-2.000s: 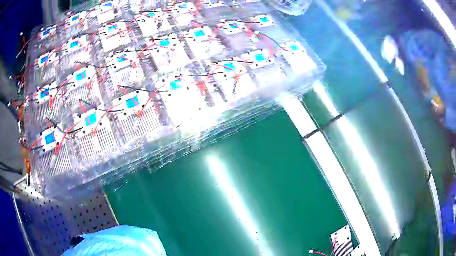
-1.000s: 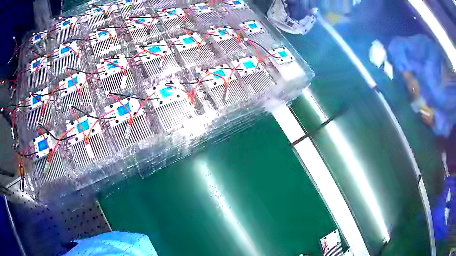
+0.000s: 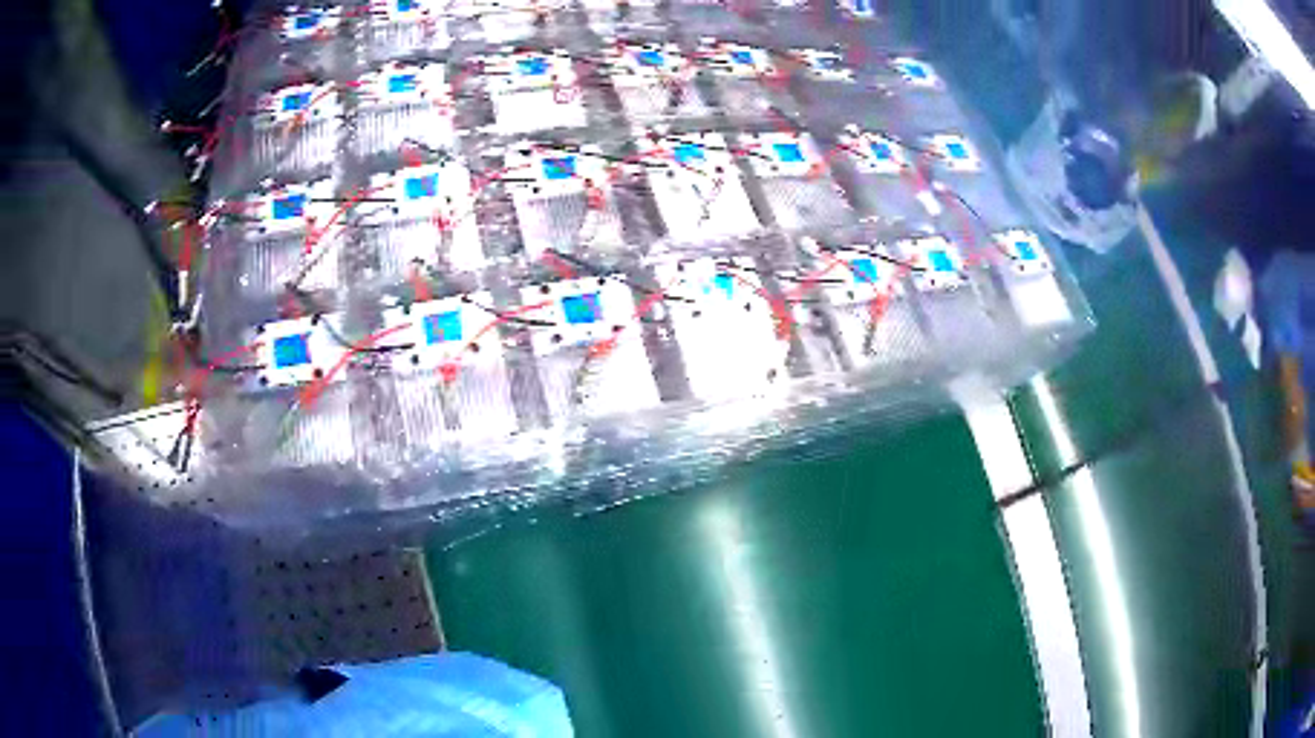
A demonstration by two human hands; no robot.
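Observation:
A tall stack of clear plastic blister trays (image 3: 635, 483) fills the upper middle of the view. Its top tray holds rows of silver finned LED heat-sink modules (image 3: 577, 317), each with a white plate and a bright-blue square. Thin red and black leads (image 3: 786, 310) lie across them. Neither of my hands is in view. A light-blue fabric piece (image 3: 418, 699), perhaps my sleeve, shows at the bottom edge, cut off by the frame.
A shiny green surface (image 3: 894, 577) lies in front of the stack, with a white rail (image 3: 1046, 591) to the right. A perforated metal shelf (image 3: 346, 598) is at lower left. A clear plastic item (image 3: 1074, 173) is behind the stack. A blurred person's blue sleeve (image 3: 1291, 317) shows at far right.
The view has turned, so the tray stack appears shifted right and more level. The heat-sink module at the bottom right has left the frame. The modules on the tray look unchanged.

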